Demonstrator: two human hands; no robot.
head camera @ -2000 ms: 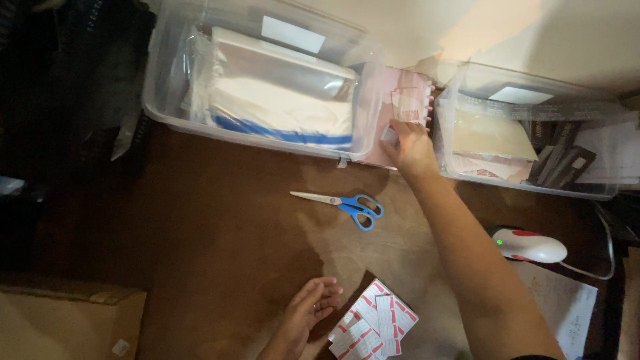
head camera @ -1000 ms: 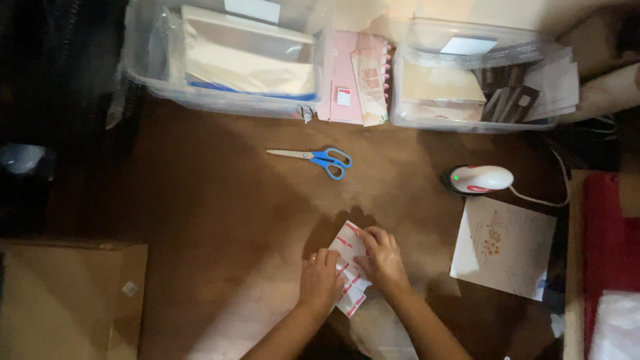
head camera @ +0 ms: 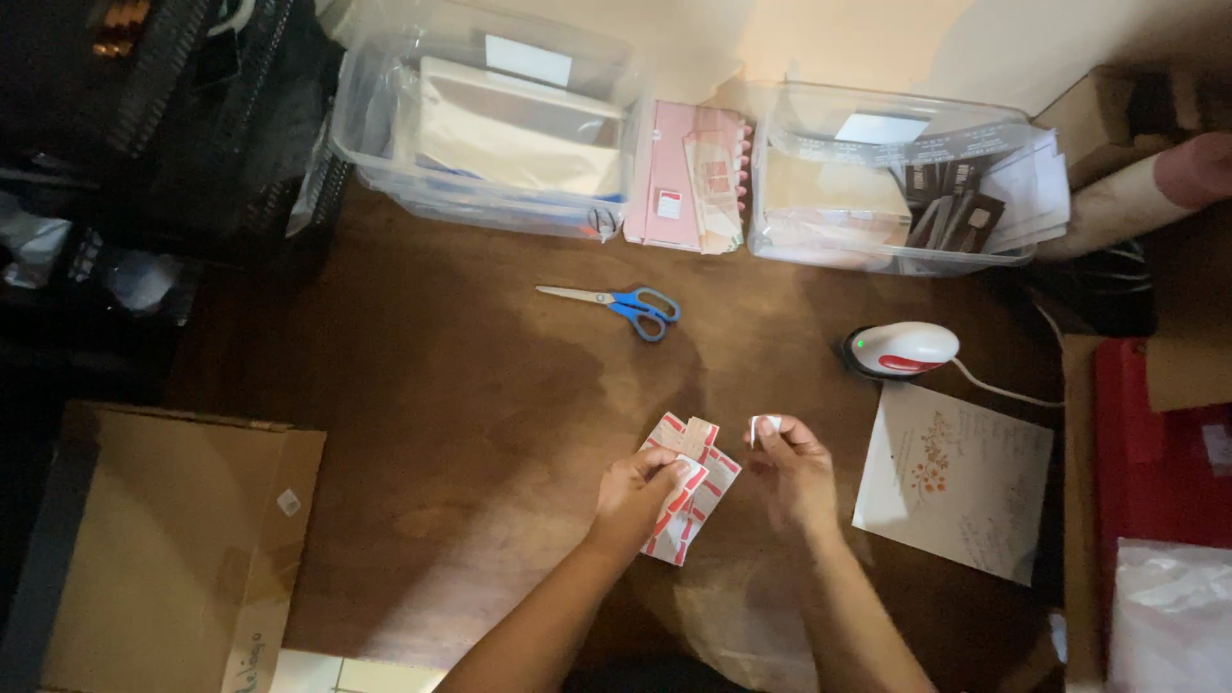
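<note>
My left hand (head camera: 637, 491) pinches a red-and-white printed paper piece (head camera: 685, 486) between thumb and fingers, over more red-and-white sheets (head camera: 717, 472) on the brown table. A small beige strip (head camera: 697, 438) lies at the top of these sheets. To their right, my right hand (head camera: 794, 467) holds a small white paper piece (head camera: 763, 429) between thumb and fingertips, apart from the sheets. Blue-handled scissors (head camera: 630, 308) lie farther back on the table, blades pointing left, touched by neither hand.
Two clear plastic bins (head camera: 481, 207) (head camera: 895, 255) stand at the back, with a pink folder (head camera: 664, 173) between them. At right are a small white-and-red heat press (head camera: 905, 348) with a cord and a printed sheet (head camera: 953, 481). Cardboard boxes (head camera: 183, 539) (head camera: 1080, 481) flank the table.
Two seconds ago my right hand was at the pink folder; then both hands were on the red-and-white sheets. Now my right hand is apart from them, holding a small white piece.
</note>
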